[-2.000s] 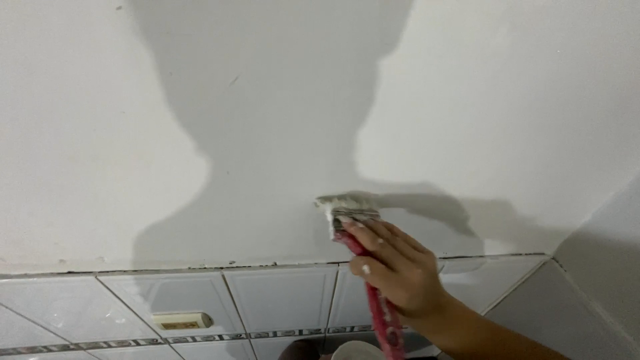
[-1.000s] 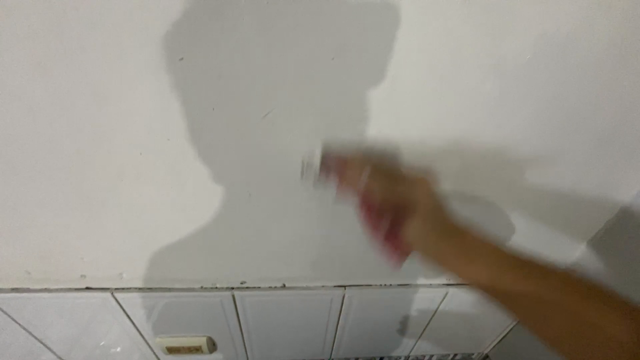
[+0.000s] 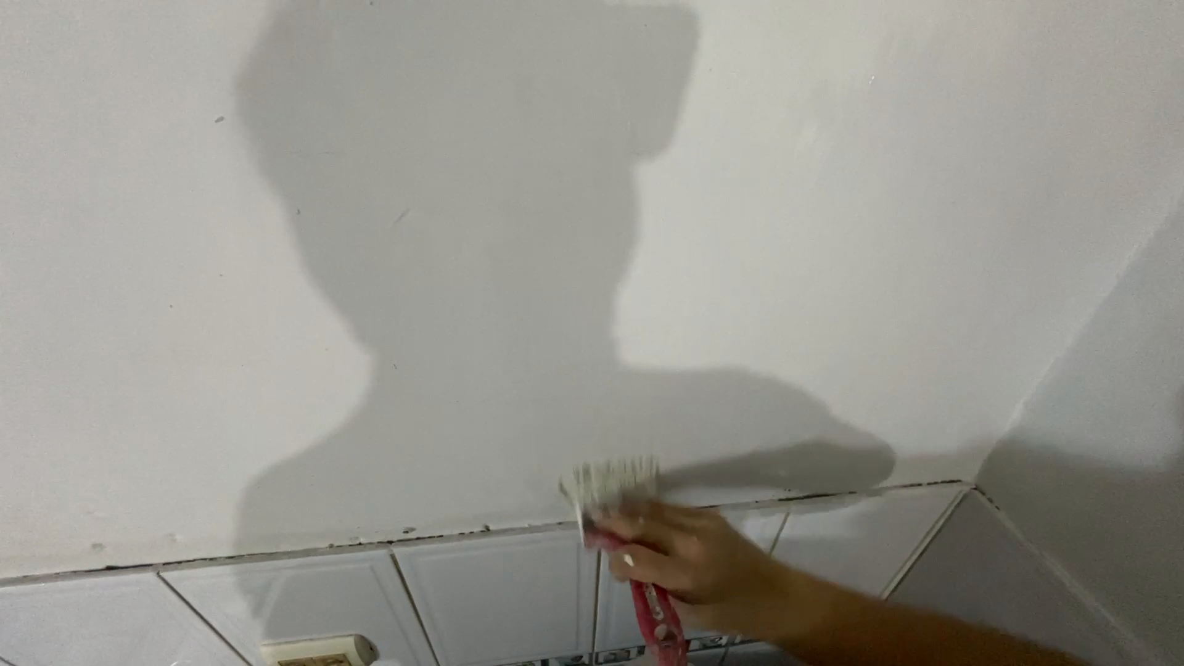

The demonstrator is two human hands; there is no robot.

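My right hand (image 3: 698,564) grips a flat paintbrush (image 3: 612,486) by its red handle, low and right of centre in the head view. The pale bristles point up and lie against the white painted wall (image 3: 499,370), just above the top edge of the tiles. White paint marks a fingertip. The handle's end hangs down in front of the tiles. My left hand is out of view.
White wall tiles (image 3: 499,592) run along the bottom, with a dark, chipped joint above them. A cream wall fitting (image 3: 319,650) is at the lower left. An adjoining wall (image 3: 1101,481) meets at the right corner. A head-and-shoulders shadow covers the wall's middle.
My right hand and the brush were higher on the wall a second ago and are now down by the tile edge. The hand has kept hold of the brush throughout.
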